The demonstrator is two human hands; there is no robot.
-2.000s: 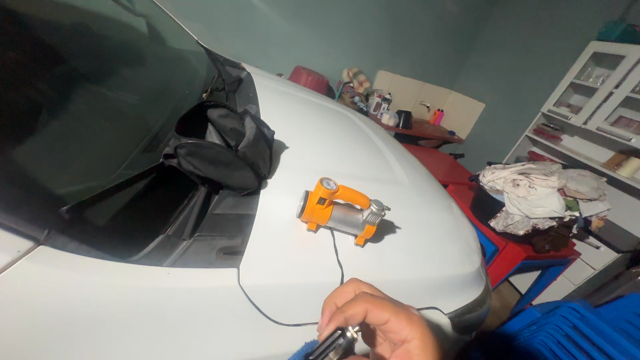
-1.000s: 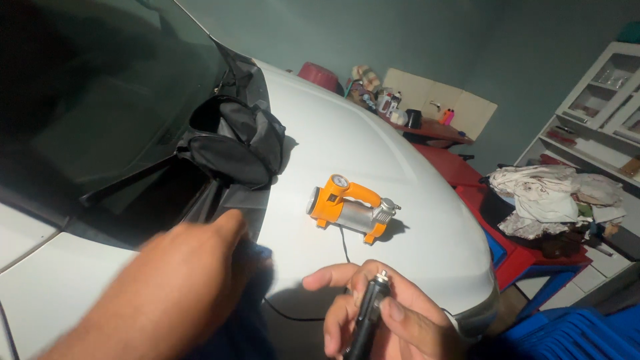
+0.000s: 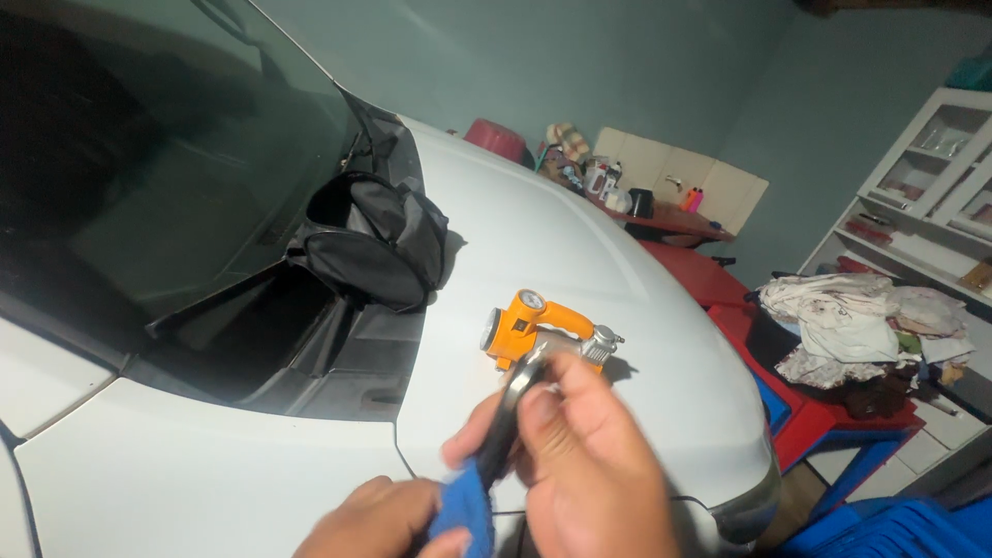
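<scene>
My right hand (image 3: 589, 457) grips a black 12-volt car power plug (image 3: 504, 422) with a metal tip, tilted up toward the compressor. My left hand (image 3: 380, 519), at the bottom, pinches a blue cloth (image 3: 465, 508) against the plug's lower end. Just beyond the plug, an orange and silver portable air compressor (image 3: 527, 329) with a round gauge stands on the white car hood (image 3: 542, 232); the fingers partly hide its base. Some of the plug's body is covered by my fingers and the cloth.
A dark fabric bag (image 3: 372, 248) lies open at the windshield's (image 3: 155, 155) base. Beyond the hood are a red table (image 3: 682, 279) and a dark tub heaped with clothes (image 3: 837, 318). A white cabinet (image 3: 914, 170) stands right, with blue plastic items (image 3: 891, 531) at lower right.
My left hand, out of view two seconds ago, has come in from the left and now holds the blue cloth against the plug. My right hand still holds the plug.
</scene>
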